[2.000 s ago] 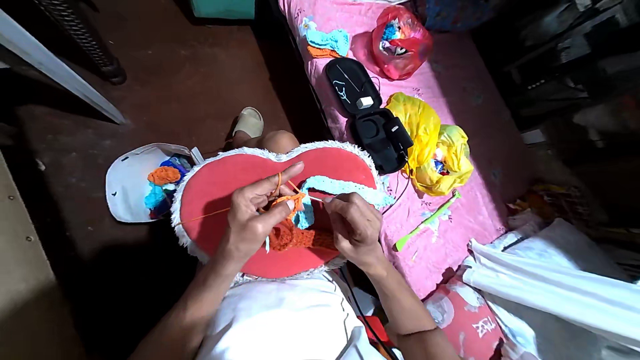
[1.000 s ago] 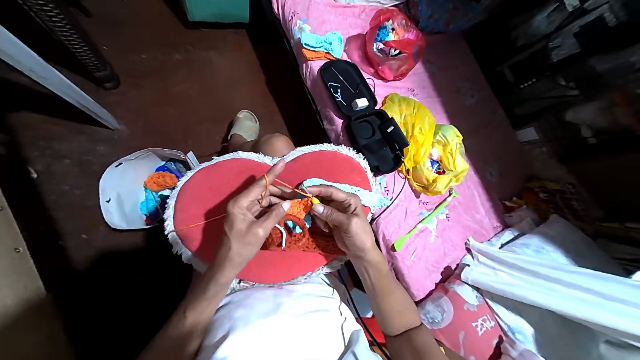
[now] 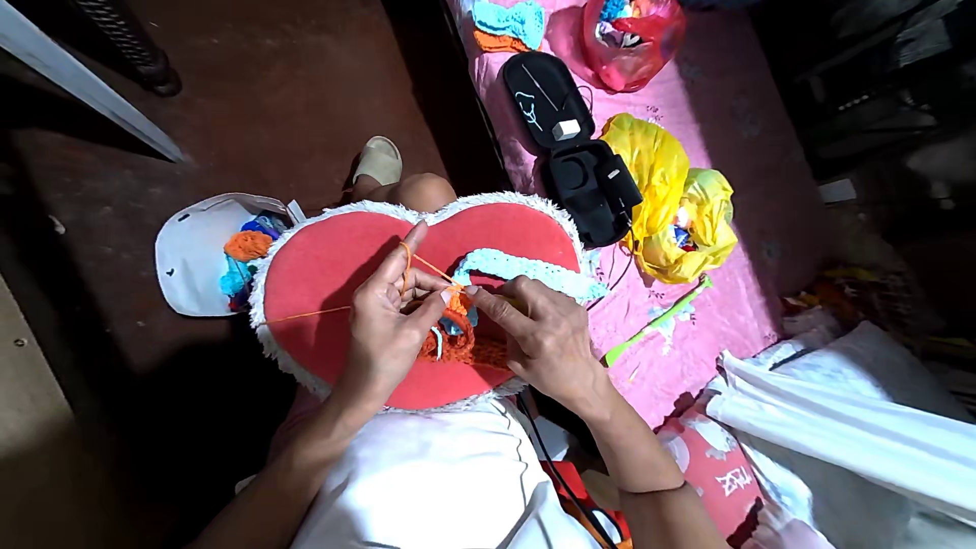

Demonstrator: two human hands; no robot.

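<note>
A red heart-shaped cushion point(image 3: 328, 267) with white fluffy trim lies on the lap. Over it my left hand point(image 3: 393, 309) pinches orange crochet work point(image 3: 456, 343), and orange yarn point(image 3: 305, 313) loops round its raised index finger. My right hand point(image 3: 534, 328) meets it at the work, its fingers closed around what looks like a crochet hook, mostly hidden by the hand. A light blue crocheted strip point(image 3: 526, 268) curves across the cushion behind my right hand.
At the left stands a white container point(image 3: 191, 259) with balls of yarn. On the pink bedding point(image 3: 686, 351) lie an open black case point(image 3: 545, 99), a yellow plastic bag point(image 3: 648, 160), a red plastic bag point(image 3: 640, 53), a green strip-like object point(image 3: 656, 324) and crocheted pieces point(image 3: 511, 23).
Both hands stay at the orange work. My right hand has shifted over the work since a second ago, and its fingers have curled in more.
</note>
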